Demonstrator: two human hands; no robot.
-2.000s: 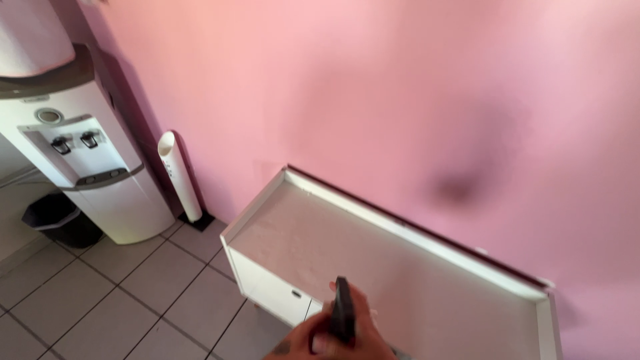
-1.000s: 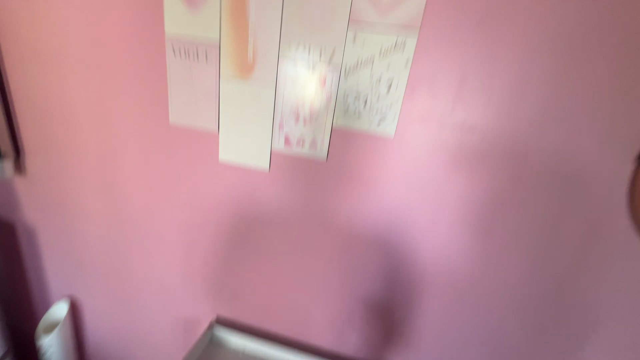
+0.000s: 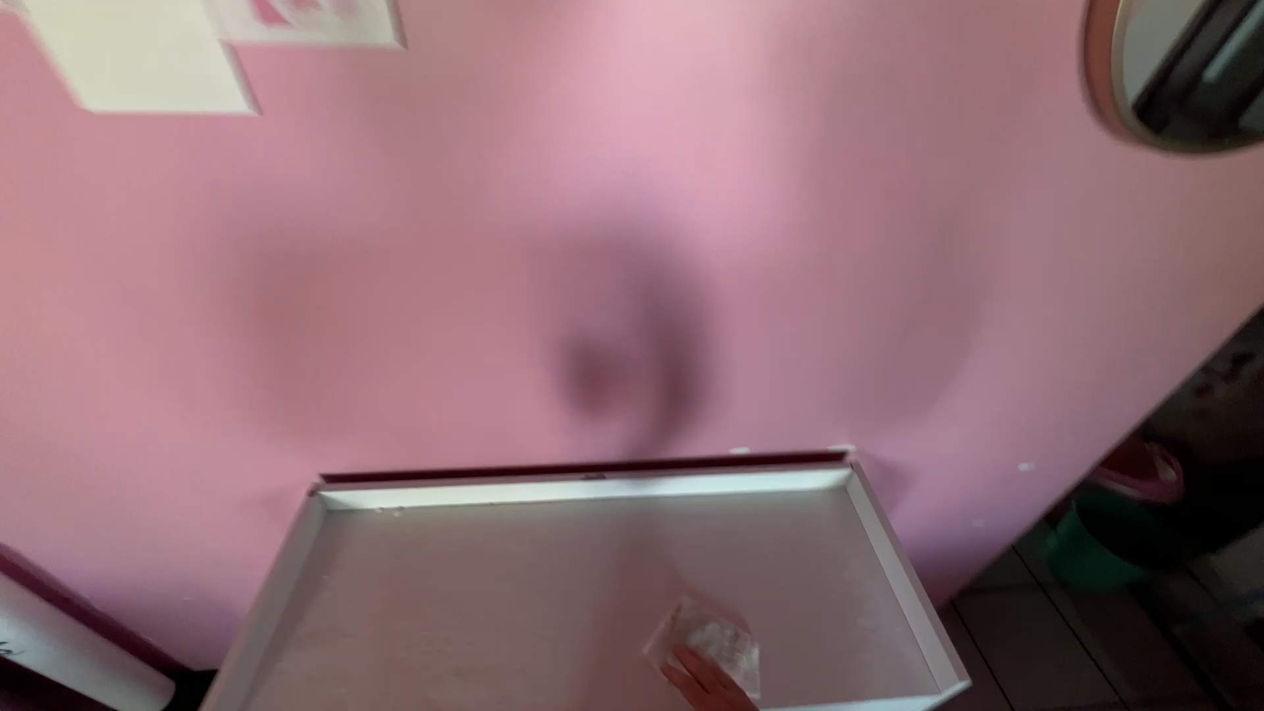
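At the bottom of the head view, a bare hand, which looks like my right hand (image 3: pixel 703 681), lies with its fingers on a crumpled, partly see-through cloth or wipe (image 3: pixel 713 637). That cloth rests flat on the top of a white cabinet with raised edges (image 3: pixel 474 602), towards its right front part. Only the fingers and part of the hand show; the rest is cut off by the frame's lower edge. My left hand is out of the frame.
Behind the cabinet rises a pink wall (image 3: pixel 444 296) with picture panels (image 3: pixel 148 59) at upper left and a round mirror (image 3: pixel 1195 79) at upper right. A white cylinder (image 3: pixel 69 652) stands at lower left. A green bucket (image 3: pixel 1096 543) stands on floor tiles at the right.
Two seconds ago hands held a dark object over the cabinet's front; now one hand is on a cloth on its top, and the dark object is out of sight. The view has swung right.
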